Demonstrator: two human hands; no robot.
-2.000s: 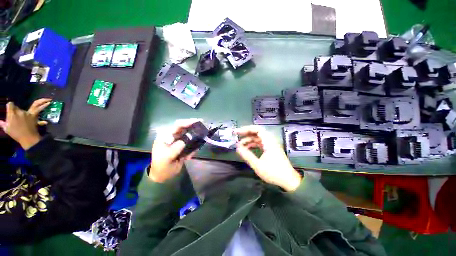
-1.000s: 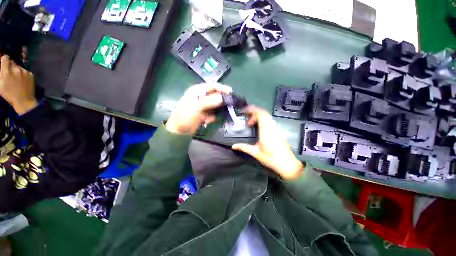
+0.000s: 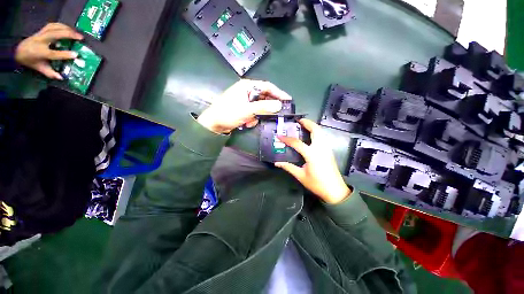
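My left hand [image 3: 244, 106] holds a black front housing part [image 3: 289, 108] above a black square rear housing [image 3: 268, 146]. A white ribbon cable [image 3: 281, 124] runs between the two parts. A small green patch shows in the rear housing's window. My right hand [image 3: 313, 158] holds the rear housing at its right side and lower edge, with a fingertip over the window by the cable. Whether the cable's end is seated in the board cannot be told.
A longer black plate with green windows [image 3: 227, 34] lies behind my hands. Black front parts [image 3: 333, 12] are at the back edge. Finished black assemblies [image 3: 402, 115] stand in rows at right. Another person's hand [image 3: 49, 50] touches a green board [image 3: 83, 68] at left. A red stool [image 3: 428, 238] is below.
The view has moved closer and shifted. My left hand now holds the front part upright over the rear housing, and my right fingertip has come onto the window. The neighbour's hand has reached a green board.
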